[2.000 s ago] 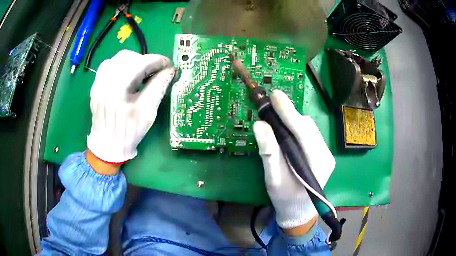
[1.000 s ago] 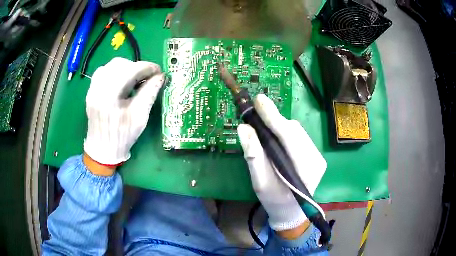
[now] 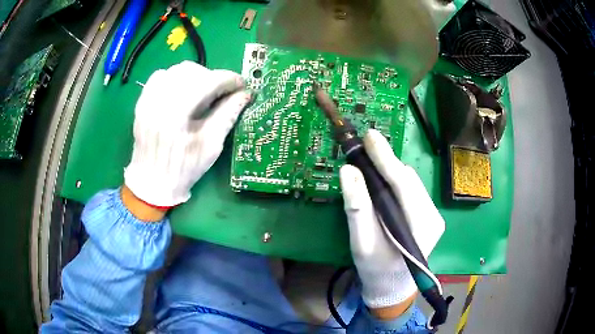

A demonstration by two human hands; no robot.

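A green circuit board (image 3: 293, 124) lies solder side up on the mat. My left hand (image 3: 179, 130), in a white glove, is at its left edge with thumb and forefinger pinched together. A thin strand, apparently solder wire (image 3: 140, 83), shows just left of the glove; its part at the fingertips is hard to see. My right hand (image 3: 395, 225), also gloved, grips the dark handle of a soldering iron (image 3: 368, 173). The iron's tip is over the board's upper middle; whether it touches is unclear.
A translucent hood (image 3: 346, 32) hangs over the board's far edge. Open cutters (image 3: 160, 32) and a blue tool (image 3: 124, 39) lie upper left. At right are a fan (image 3: 483, 42), iron stand (image 3: 473, 107) and yellow sponge (image 3: 471, 174). More boards (image 3: 26, 107) are at far left.
The whole view has shifted, so board and hands appear farther right than one second ago. The iron's tip is slightly nearer me on the board. Both hands keep their grips.
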